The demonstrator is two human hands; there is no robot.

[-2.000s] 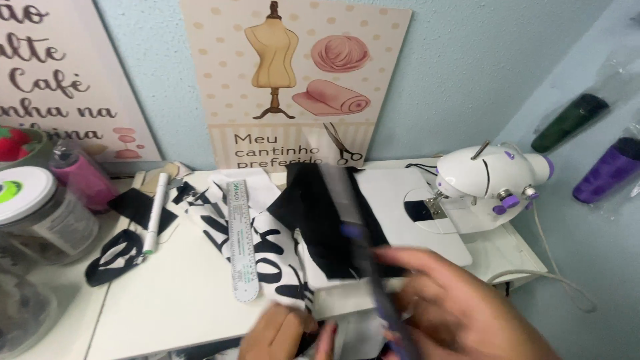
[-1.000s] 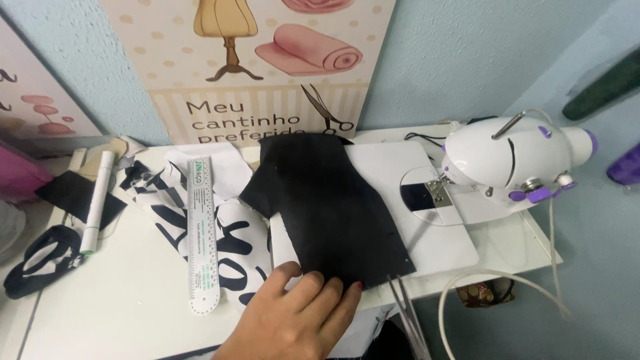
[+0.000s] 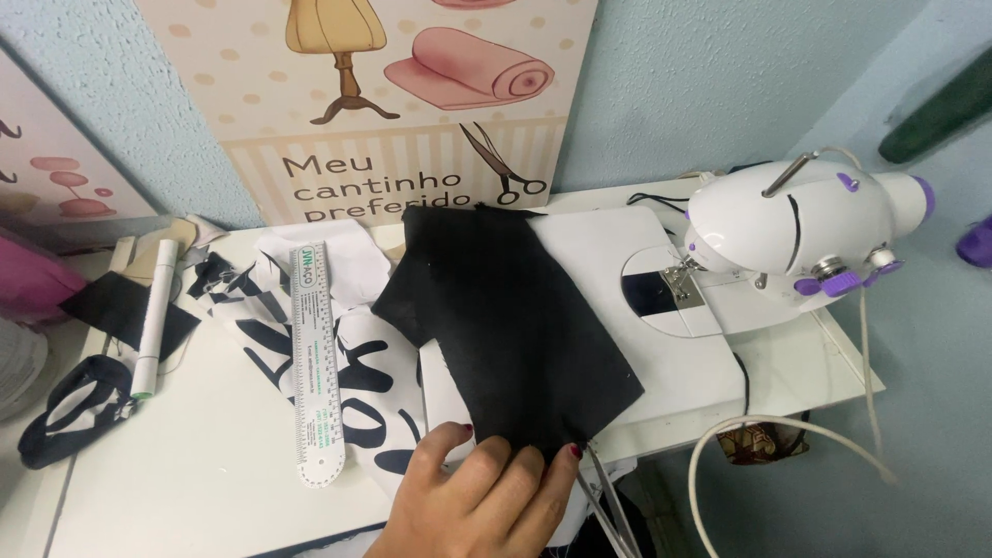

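Note:
Black fabric [image 3: 511, 310] lies over the white extension table of a small sewing machine [image 3: 798, 225]. My left hand [image 3: 484, 496] rests on the fabric's lower edge, fingers spread and pointing away from me, the fingertips against the cloth. Just right of its index finger, the blades of metal scissors [image 3: 608, 496] meet the fabric's lower corner, slightly apart. The scissors' handles and my right hand are below the frame. A metal ruler [image 3: 316, 372] lies on white cloth with black print [image 3: 380, 387], left of the black fabric.
A white marker [image 3: 155, 318] lies on a black scrap [image 3: 116, 306] at the left, near a dark fabric loop [image 3: 77, 411]. A white cable [image 3: 697, 480] curls at the table's right edge. A decorated panel [image 3: 387, 139] stands against the wall behind.
Two seconds ago my right hand held the scissors raised in front of the black fabric; now their blades are low at its bottom corner. My left hand has come onto the fabric's lower edge.

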